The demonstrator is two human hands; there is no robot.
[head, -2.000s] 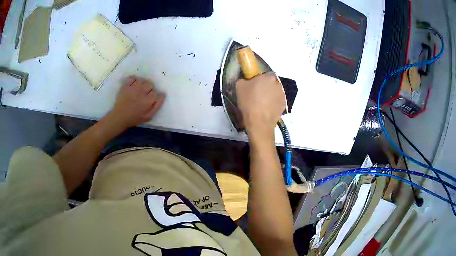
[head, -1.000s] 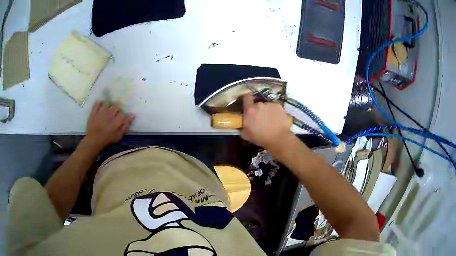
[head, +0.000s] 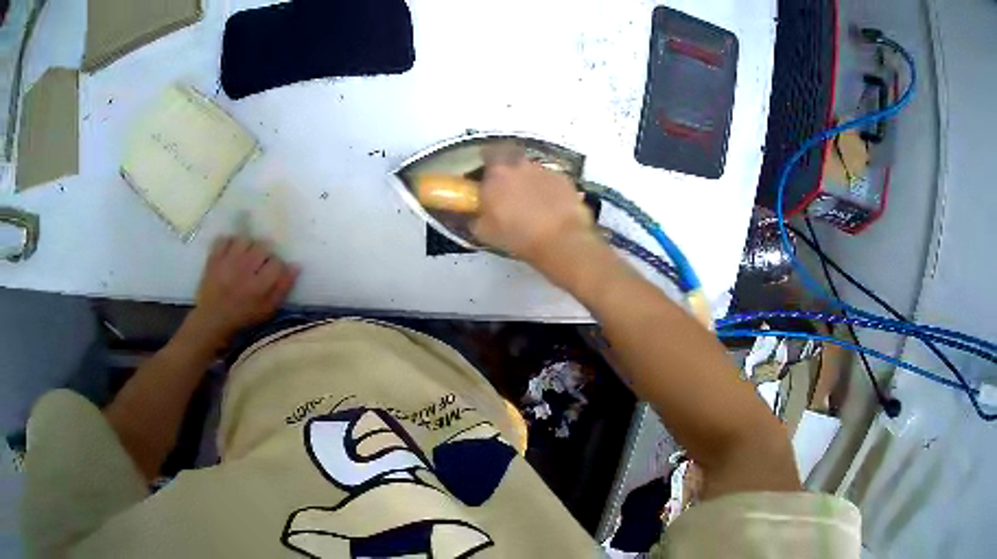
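Observation:
My right hand (head: 527, 205) is closed on the light wooden handle of the steam iron (head: 437, 164), whose tip points left. The iron lies over a black cloth piece (head: 446, 242); only small parts of the cloth show at its lower left and right end. My left hand (head: 245, 280) rests on the table near its front edge, fingers loosely curled; whether anything is under them cannot be told. The cream template (head: 188, 162) with writing lies just beyond it. Another black piece or stack (head: 317, 46) with clipped corners lies at the far side.
Khaki pieces (head: 49, 129) lie at the far left, above a metal clamp (head: 18, 234) at the table corner. The dark iron rest (head: 687, 92) with reddish bars is at the right. Blue hoses (head: 669, 253) run from the iron over the right edge. A red-edged black machine stands beyond.
My right hand has moved the iron away from the front edge, over most of the black piece, and its handle now faces up more. My left hand has barely moved. The view has shifted slightly.

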